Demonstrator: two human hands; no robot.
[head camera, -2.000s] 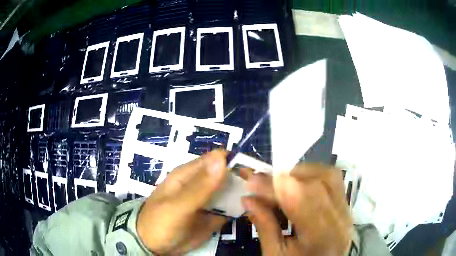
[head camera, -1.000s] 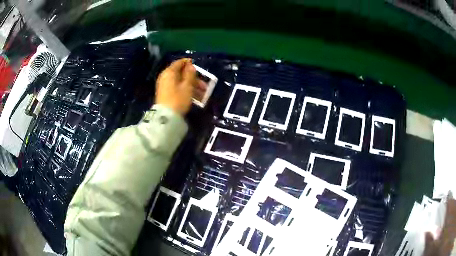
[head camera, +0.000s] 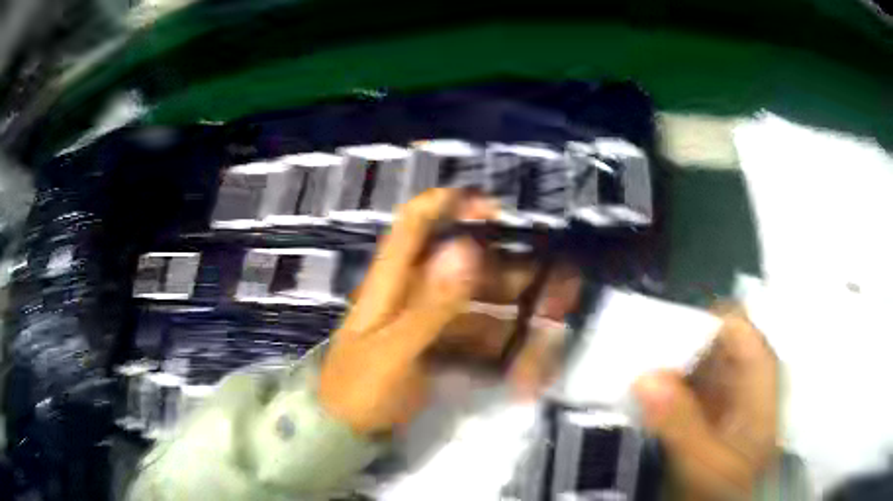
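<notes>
The frame is strongly blurred. My left hand (head camera: 397, 323) is raised over the black blister tray (head camera: 548, 103), fingers bent. A skin-toned blur with a thin dark line lies beside its fingertips; I cannot tell whether it holds a panel. My right hand (head camera: 720, 406) grips a plain white piece (head camera: 632, 342) by its right edge, between thumb and fingers. A row of white-outlined frames (head camera: 609, 184) lies in the tray's far pockets, with two more (head camera: 289, 274) in the row below. A white sheet (head camera: 460, 440) lies partly under my left hand.
A large white sheet pile (head camera: 822, 254) is at right. Another white-outlined piece (head camera: 597, 455) lies at the bottom, between my hands. A glossy dark tray pile (head camera: 59, 323) stands at far left. The green surface (head camera: 392, 59) runs behind the tray.
My left hand has come back from the far-left pocket to the middle. A white-outlined piece now lies at the far row's left end. My right hand has come in with a white piece.
</notes>
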